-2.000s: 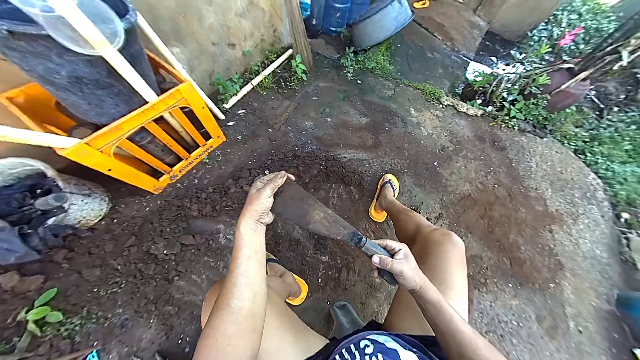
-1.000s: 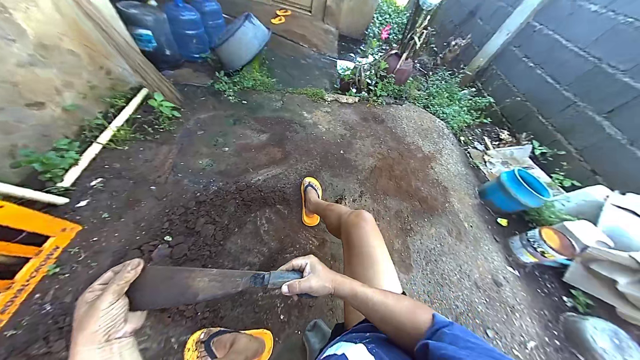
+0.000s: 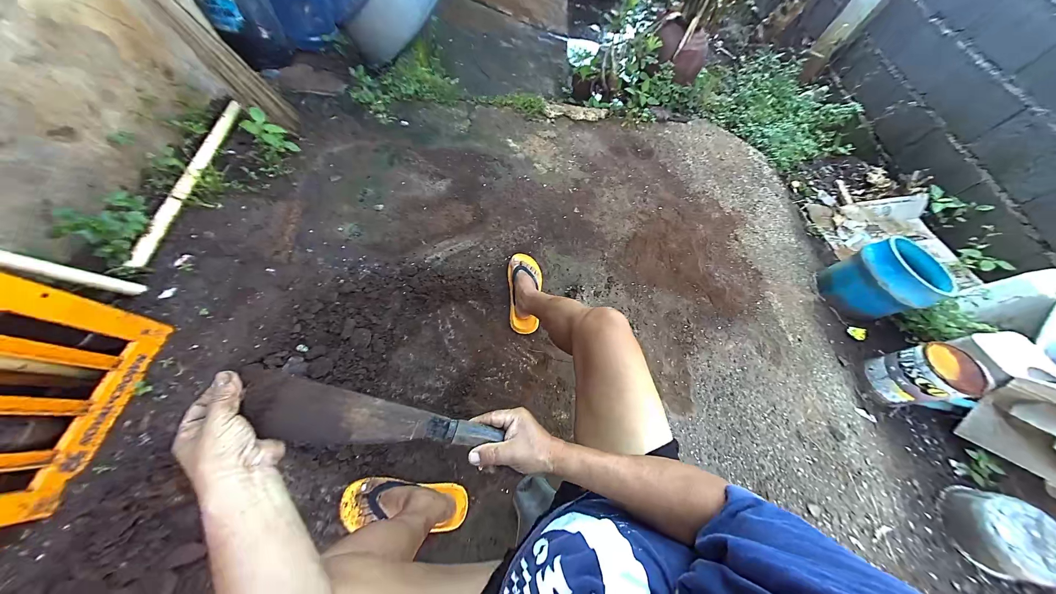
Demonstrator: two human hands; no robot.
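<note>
My right hand [image 3: 518,443] is closed around the dark handle of a machete [image 3: 346,415], whose broad, dirt-stained blade points left across my lap. At the blade's wide far end is my left hand [image 3: 224,429], soiled with dirt, its thumb and fingers at the tip; whether they pinch the metal cannot be told. Beneath the blade lies loose dark soil [image 3: 355,322] in clumps. My feet, in orange flip-flops [image 3: 524,293], stand on either side of the soil.
An orange plastic crate [image 3: 124,396] stands at the left, near pale poles [image 3: 186,186]. To the right are a blue bucket [image 3: 887,276], a paint can [image 3: 928,373] and a metal basin [image 3: 1002,532]. A block wall [image 3: 973,107] borders the right; blue water jugs [image 3: 309,21] stand at the top left.
The view has swung right since the oldest frame, bringing in the block wall and buckets. Both hands remain at the machete's two ends.
</note>
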